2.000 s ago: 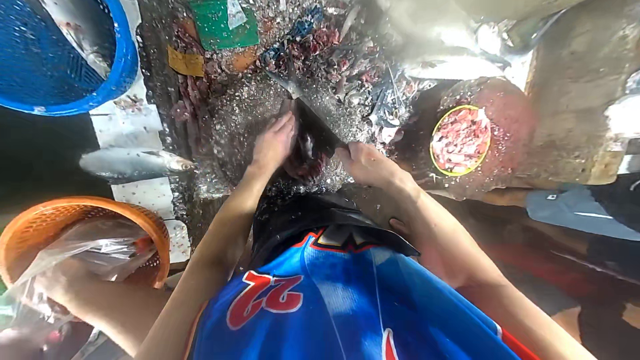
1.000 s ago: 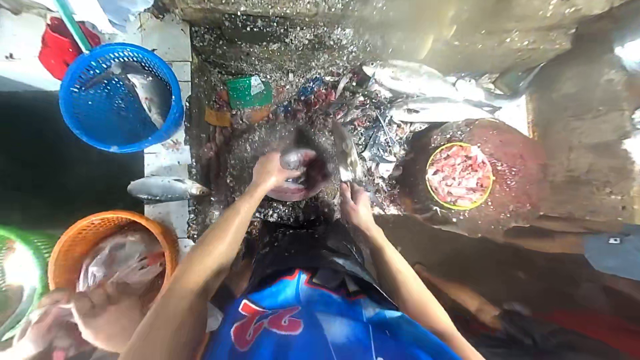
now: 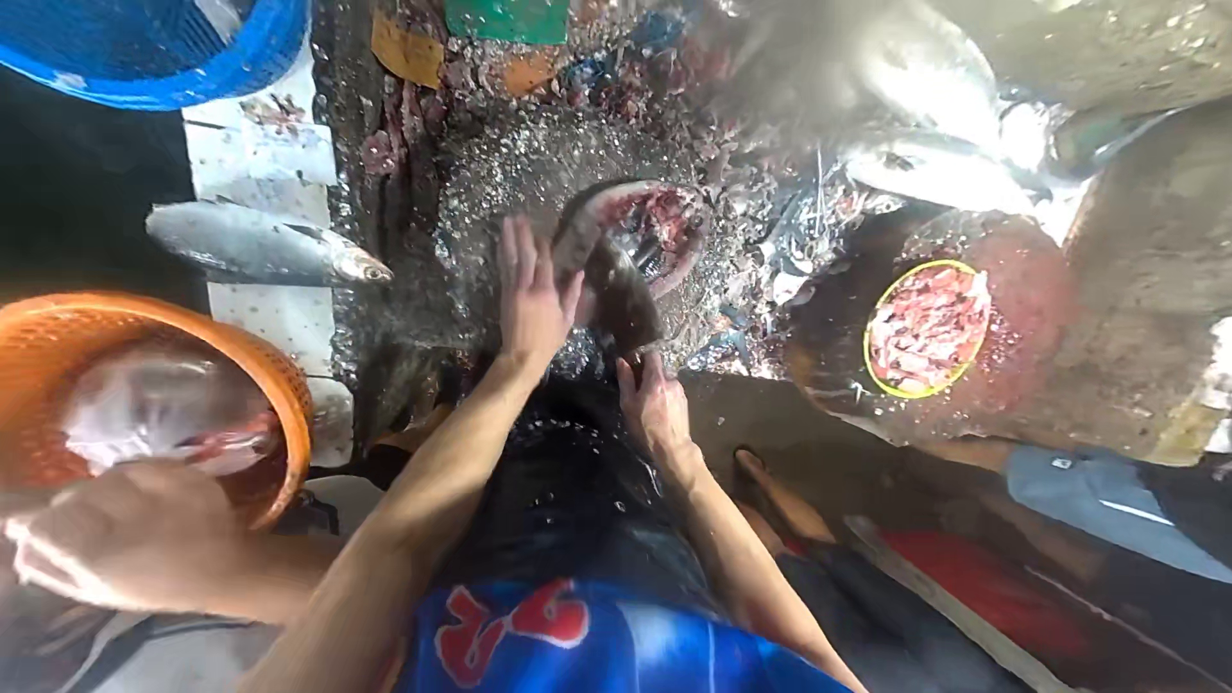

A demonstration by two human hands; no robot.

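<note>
On the wet, scale-covered chopping surface (image 3: pixel 491 183) lies a fish (image 3: pixel 669 217), opened to show its red inside. My left hand (image 3: pixel 537 303) is beside its left edge, fingers stretched out and nothing gripped; whether the fingertips touch the fish is unclear. A broad dark knife blade (image 3: pixel 624 303) extends over the opened fish, blurred. Its handle is mostly hidden in my right hand (image 3: pixel 657 399), which is closed around it near the front edge. A whole silvery fish (image 3: pixel 255 243) rests on the white tiles at the left.
An orange basket (image 3: pixel 294 404) holds a plastic bag, with another person's hand (image 3: pixel 135 539) at its rim. A blue basket (image 3: pixel 279 58) stands upper left. Whole fish (image 3: pixel 938 173) and a yellow-rimmed container of cut pieces (image 3: pixel 926 329) are at right. Another person's legs are lower right.
One second ago my left hand was on the fish; now its fingers are stretched out at the left edge. The knife blade has moved left, over the fish. The view has shifted closer.
</note>
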